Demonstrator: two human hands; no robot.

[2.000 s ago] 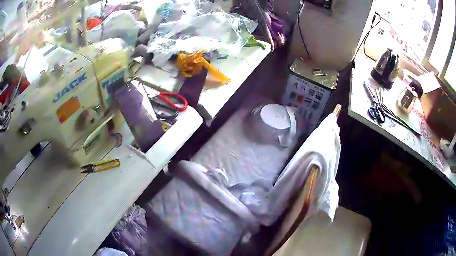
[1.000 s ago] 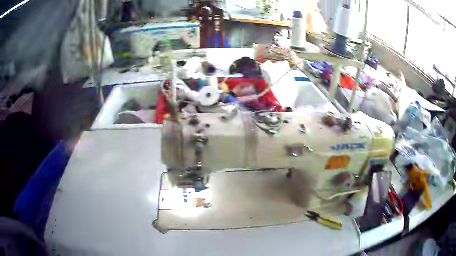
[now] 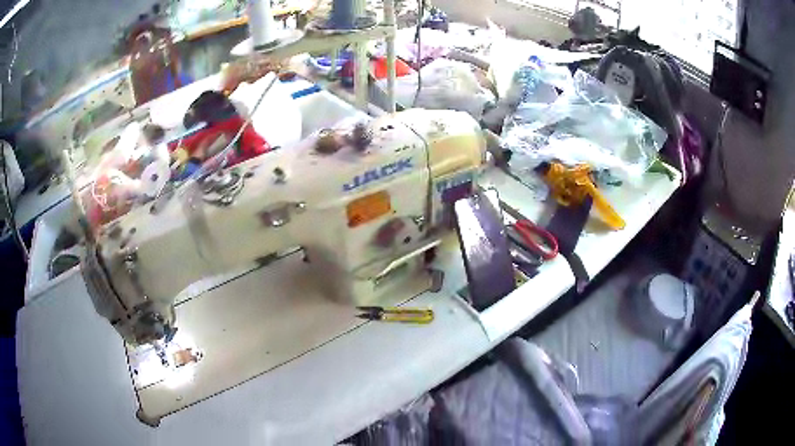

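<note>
Neither of my hands is in view. The cream JACK sewing machine point(image 3: 288, 209) stands on the white table point(image 3: 366, 375), with its needle area lit at the left. Thread snips point(image 3: 397, 314) with yellow handles and dark blades lie on the table at the machine's right end. A dark flat case point(image 3: 485, 248) and red-handled scissors point(image 3: 536, 239) sit in a tray at the table's right. An orange-yellow tool or clip point(image 3: 582, 192) lies beyond them.
A clear plastic bag point(image 3: 593, 126) lies at the back right. A red basket point(image 3: 218, 144) with spools is behind the machine. Padded grey cloth point(image 3: 601, 327) is right below the table, with a white round object point(image 3: 669, 298) on it. A white cloth point(image 3: 710, 361) hangs at lower right.
The view swung left to the machine, then back partly right. The machine now sits further left in the picture than one second ago. No object has visibly moved on the table.
</note>
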